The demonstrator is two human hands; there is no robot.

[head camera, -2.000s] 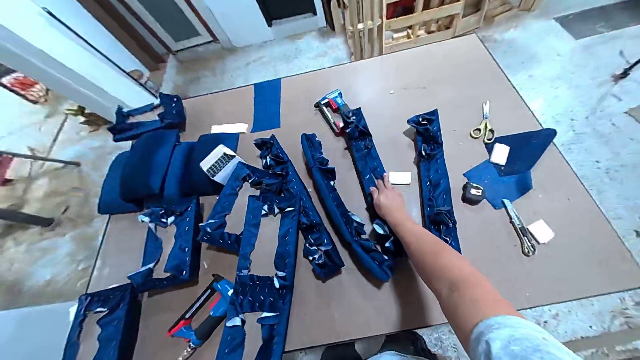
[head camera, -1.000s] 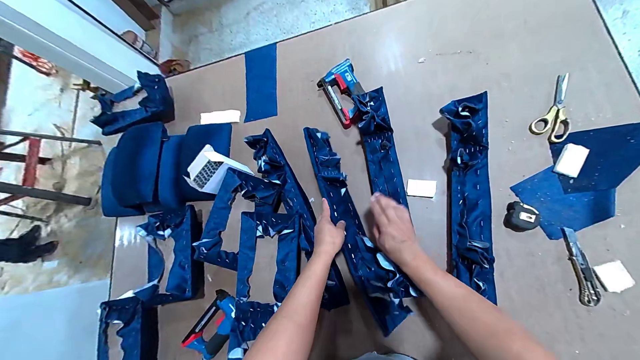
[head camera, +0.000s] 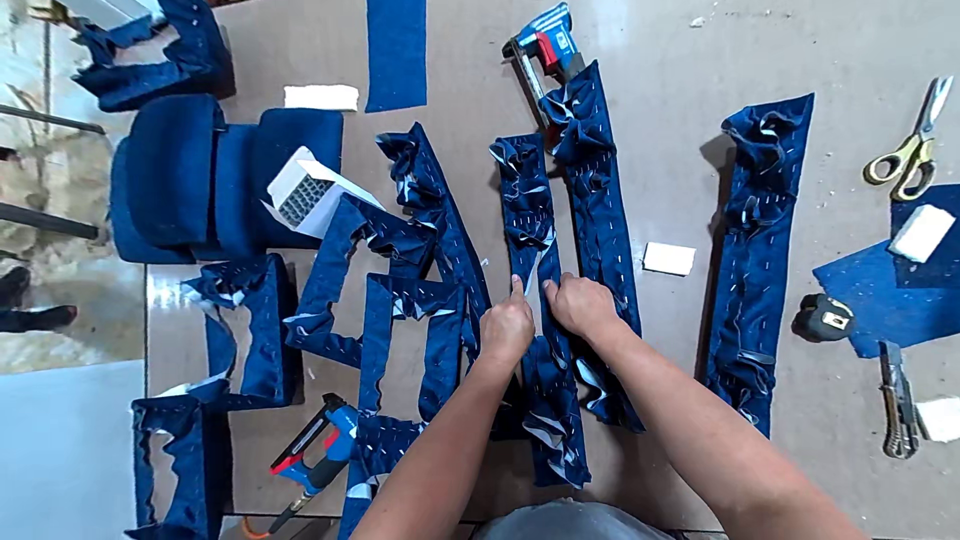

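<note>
Both hands are at the middle of a long narrow piece covered in stapled blue fabric (head camera: 531, 217), lying lengthwise before me. My left hand (head camera: 508, 326) touches its left edge, index finger extended along the gathered cloth. On the opposite edge, my right hand (head camera: 581, 304) has its fingers curled at the fabric; how firmly either hand grips is hidden. Just right of it lies a similar blue-covered piece (head camera: 600, 225), its top end against a blue pneumatic staple gun (head camera: 547, 45). Another long covered piece (head camera: 757, 262) lies farther right, and one (head camera: 442, 202) leans left.
Blue-covered frames (head camera: 405, 285) crowd the left, near padded blue cushions (head camera: 180, 180) and an open white box of staples (head camera: 307, 195). A second staple gun (head camera: 322, 450) lies at the near edge. Scissors (head camera: 911, 150), a tape measure (head camera: 823, 317) and a utility knife (head camera: 898, 401) lie right.
The long piece under my hands has shifted and now lies straighter, beside its right-hand neighbour. My left hand, not seen two seconds ago, is at its left edge. The view has moved closer.
</note>
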